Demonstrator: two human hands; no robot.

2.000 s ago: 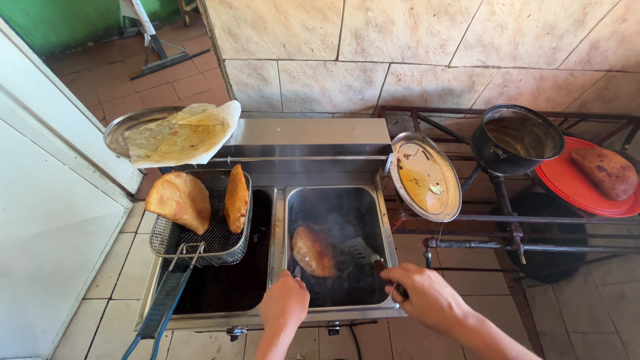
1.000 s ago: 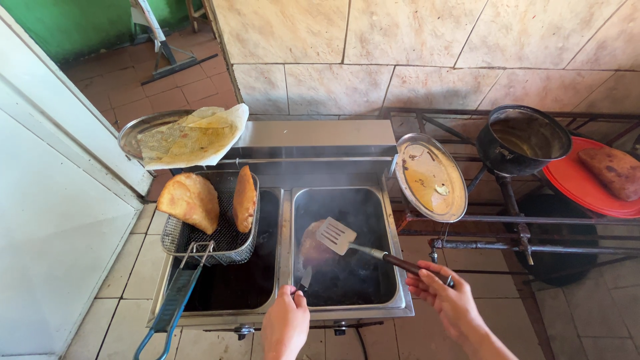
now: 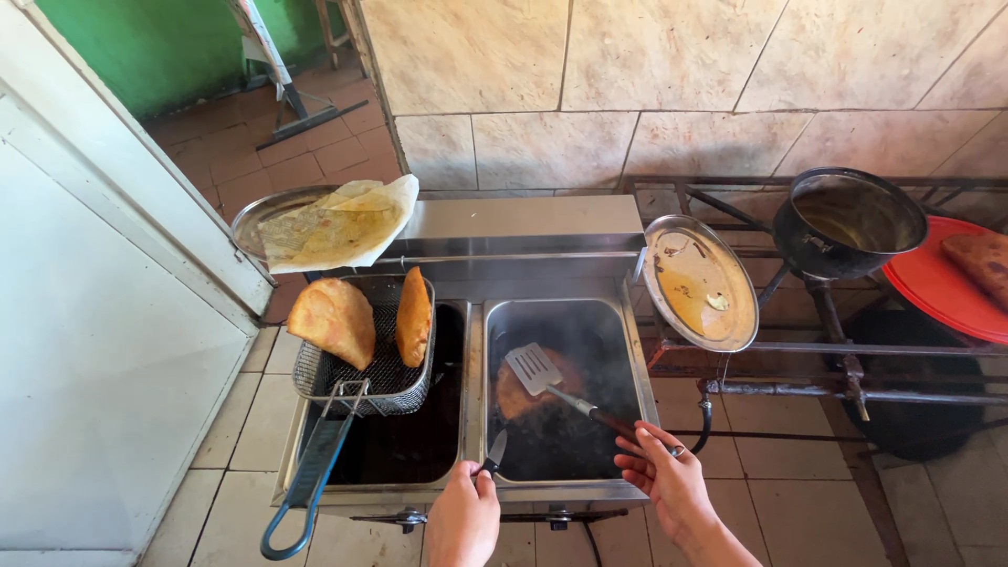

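Note:
My left hand (image 3: 465, 516) grips a small knife (image 3: 495, 452) with a dark handle, its blade tilted up at the front edge of the right fryer tank (image 3: 563, 303). In my right hand (image 3: 660, 472) is the dark handle of a slotted metal spatula (image 3: 533, 368), its head over a half-moon turnover (image 3: 516, 396) that lies in the dark, steaming oil. Left of it, a wire fryer basket (image 3: 383, 394) with a blue-coated handle sits above the left tank and holds two golden turnovers (image 3: 332, 321), one leaning on the rim and one (image 3: 413, 316) standing on its edge.
An oval metal tray (image 3: 740, 315) with oil and scraps leans right of the fryer. Behind the basket lies another tray (image 3: 248, 213) with greasy paper (image 3: 346, 228). A black pot (image 3: 846, 224) and a red plate (image 3: 945, 291) holding a turnover (image 3: 980, 264) rest on the metal burner frame (image 3: 787, 346). A white door (image 3: 102, 339) stands left.
The spatula, low beside the turnover in the oldest frame, has been lifted above it. The turnover in the oil now lies flatter. My left hand stays near the tank's front edge with the knife.

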